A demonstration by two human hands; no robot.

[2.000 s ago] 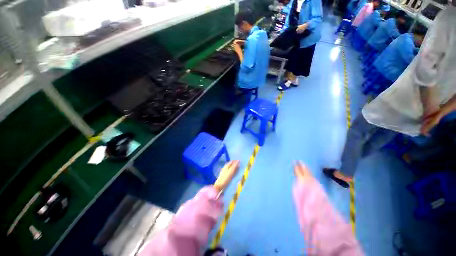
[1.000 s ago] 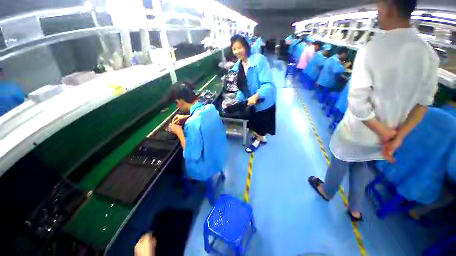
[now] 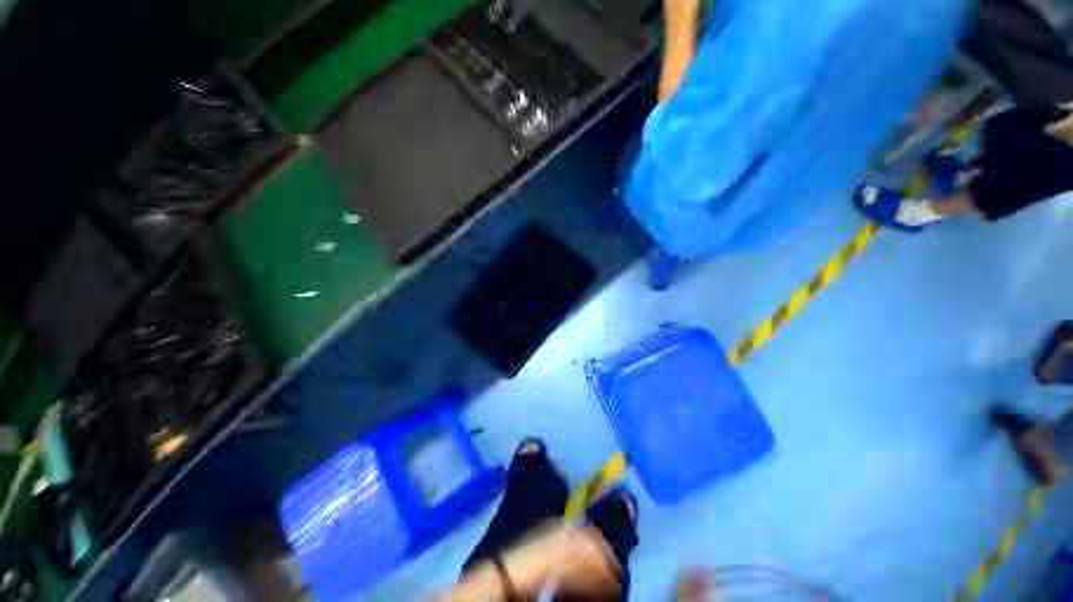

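Observation:
The view is tilted and blurred. A skin-toned shape, apparently my left hand (image 3: 547, 567), is at the bottom edge above my dark shoes; its fingers and any hold are unclear. A small blur at the bottom edge may be my right hand (image 3: 694, 583), mostly cut off. A blue stool (image 3: 688, 412) stands in front of me; another blue stool (image 3: 353, 512) is at lower left beside the bench. On the green bench (image 3: 300, 253) lie a black tray with a bare compartment (image 3: 412, 147) and glossy black parts (image 3: 524, 71) in its farther part.
More glossy black parts (image 3: 165, 353) lie in a tray at left. A black flat object (image 3: 524, 296) is below the bench edge. A person in a blue smock (image 3: 788, 118) sits at the bench. Other people's feet (image 3: 894, 209) show at right. Yellow-black tape (image 3: 812, 288) crosses the floor.
The view has swung down from the aisle to the floor and bench edge, and tilted. The seated person and stool appear closer. A second stool and my feet now show.

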